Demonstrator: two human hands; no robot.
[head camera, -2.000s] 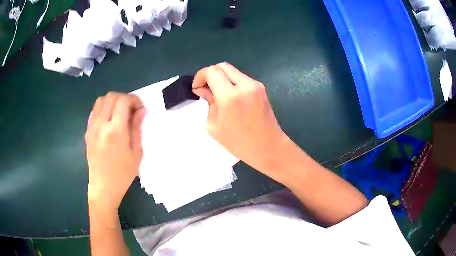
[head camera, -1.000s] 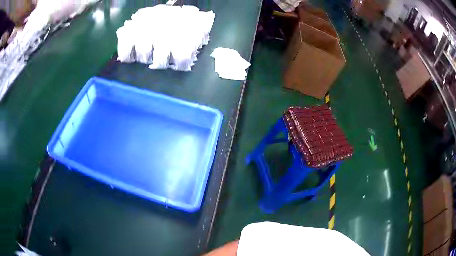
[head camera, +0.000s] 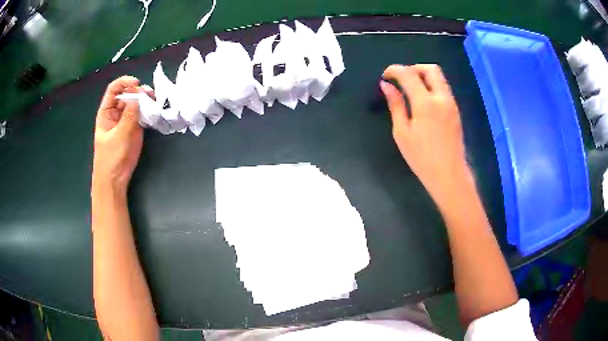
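A zigzag row of upright white wrapped packets (head camera: 230, 73) stands across the far part of the table. My left hand (head camera: 120, 123) is at the row's left end, its thumb and fingers pinching the edge of a white packet (head camera: 150, 112). My right hand (head camera: 427, 116) is right of the row, above the table, thumb and fingers curved together. Something dark shows at its fingertips, but it blends with the table and I cannot tell if it is held. A fanned stack of white sheets (head camera: 293, 233) lies flat between my forearms.
An empty blue bin (head camera: 547, 140) is at the right. Beyond it is another row of white packets (head camera: 590, 83). White cables (head camera: 137, 33) lie at the far left on the green strip, with a small dark cluster (head camera: 31, 76) near them. A dark red stool seat (head camera: 567, 303) shows below the table.
The view swung right to the bin and stool, then back. The black adapter that lay on the stack is gone from there. My left hand has moved to the row's left end; my right hand has moved right.
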